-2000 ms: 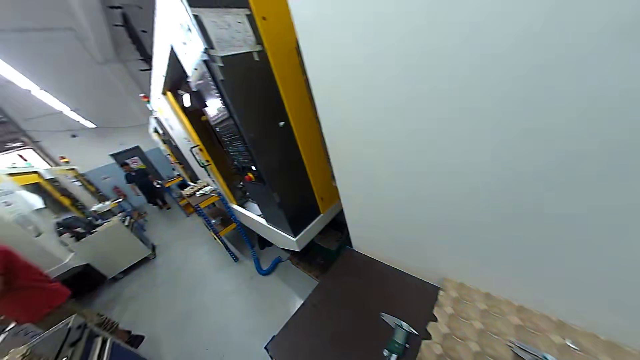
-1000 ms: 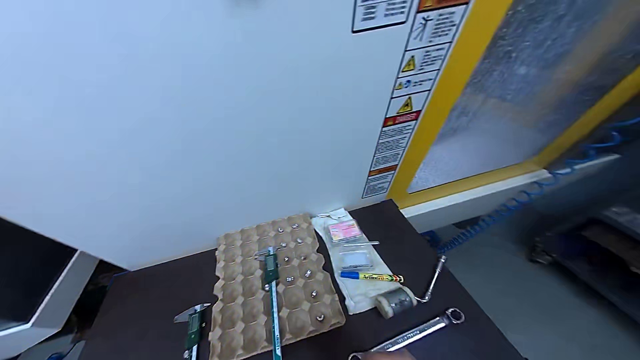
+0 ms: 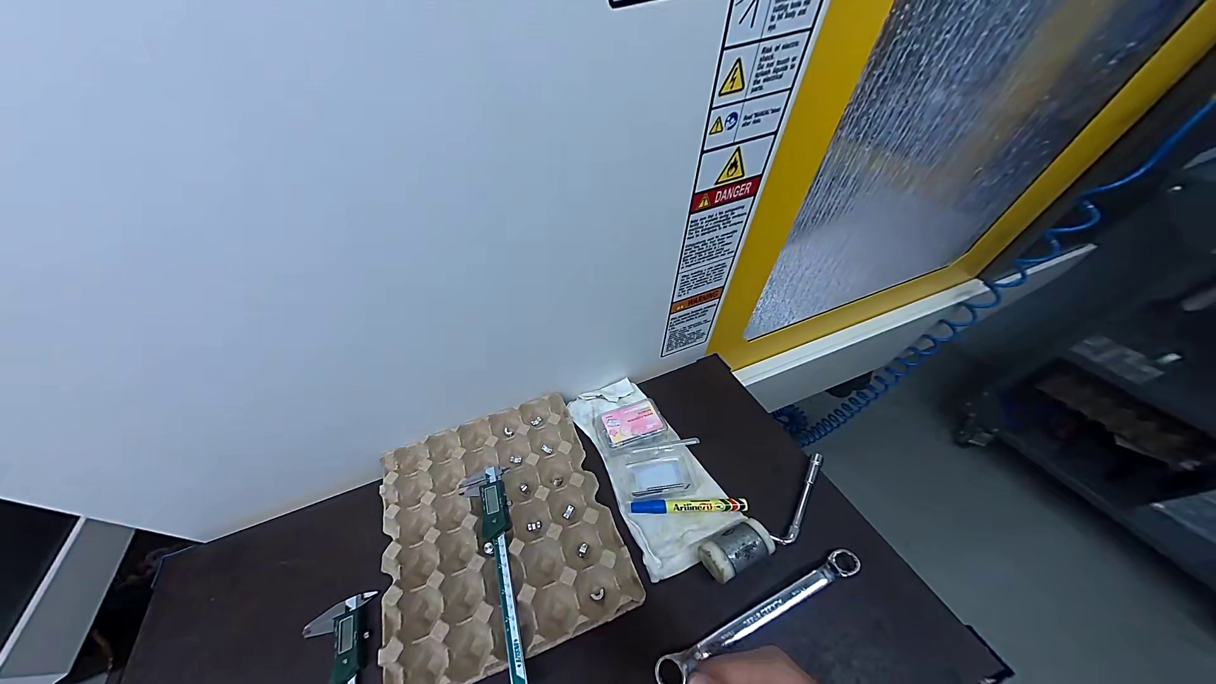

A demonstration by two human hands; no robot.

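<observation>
At the bottom edge, my right hand (image 3: 750, 667) touches the lower end of a steel ring spanner (image 3: 760, 616) lying on the dark tabletop; most of the hand is cut off, so its grip is unclear. Left of it, a moulded pulp egg tray (image 3: 456, 589) holds several small metal parts in its cups. A digital caliper (image 3: 496, 513) rests across the tray, and a second caliper (image 3: 347, 641) lies beside it. On a white cloth (image 3: 665, 541) are a blue and yellow marker (image 3: 689, 506) and small plastic cases (image 3: 632, 423). My left hand is out of view.
A metal cylinder (image 3: 737, 549) and an angled socket handle (image 3: 806, 499) lie near the spanner. Behind the dark table (image 3: 256, 579) stands a white machine panel (image 3: 332, 237) beside a yellow-framed window (image 3: 883, 161). A coiled blue hose (image 3: 936, 340) hangs at the right, near a dark cart (image 3: 1092, 427).
The view has swung from the workshop aisle to the tabletop. My right hand, only just in view a second ago, still lies at the spanner's lower end.
</observation>
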